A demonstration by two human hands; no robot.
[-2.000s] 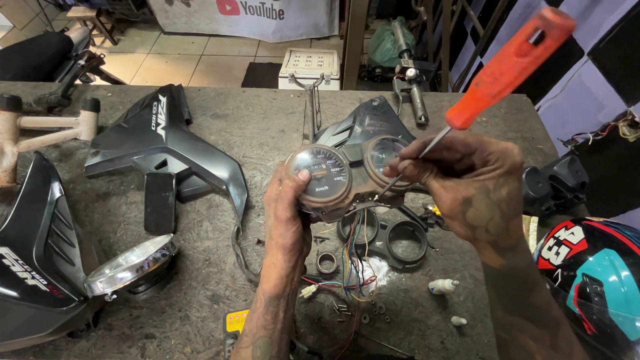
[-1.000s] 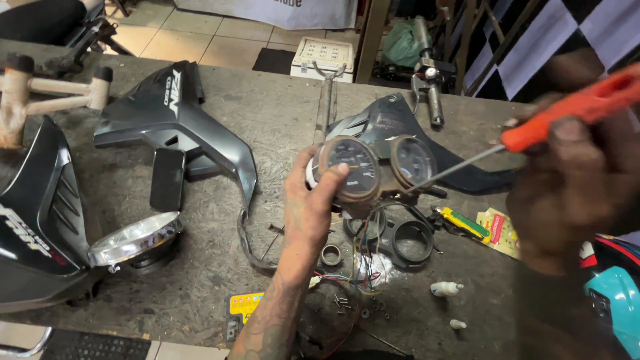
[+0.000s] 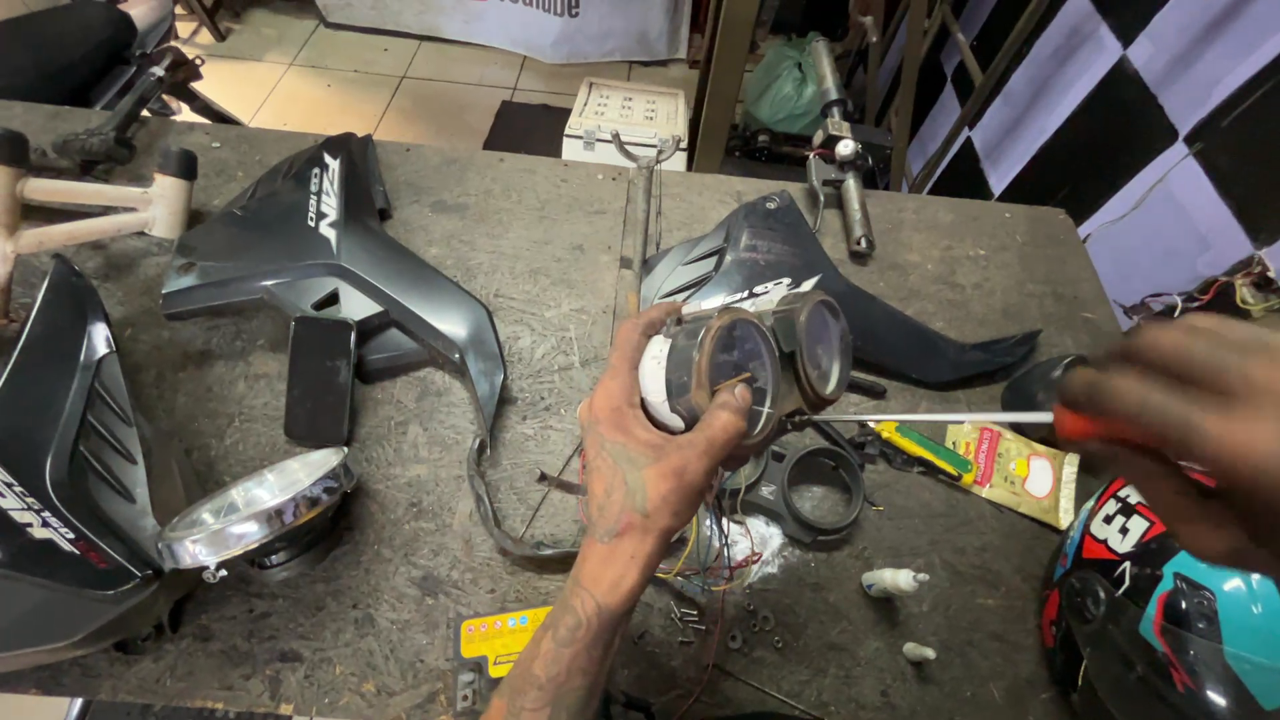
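Observation:
My left hand [image 3: 650, 440] holds a motorcycle instrument cluster [image 3: 735, 365] with two round gauges, its thumb on the nearer lens. The cluster is tilted, its lenses facing right, and coloured wires hang beneath it. In my right hand [image 3: 1190, 420], blurred at the right, is a screwdriver [image 3: 930, 418] with a red handle. Its shaft lies level and its tip meets the lower edge of the cluster. Below the cluster lies a black twin-ring gauge bezel [image 3: 820, 490] on the workbench, beside white powder [image 3: 755, 545] and several small screws and nuts [image 3: 685, 618].
Dark side fairings [image 3: 400, 270] lie about the bench [image 3: 420, 510], with a phone [image 3: 320, 380] and a round headlight [image 3: 260, 505] at left. At right are a yellow-green cutter [image 3: 925, 450], a packet [image 3: 1020, 475], a helmet [image 3: 1150, 610] and small white bottles [image 3: 893, 582].
The cluster has turned in my left hand so its lenses face right. My right hand has come lower, bringing the slanted screwdriver to nearly level.

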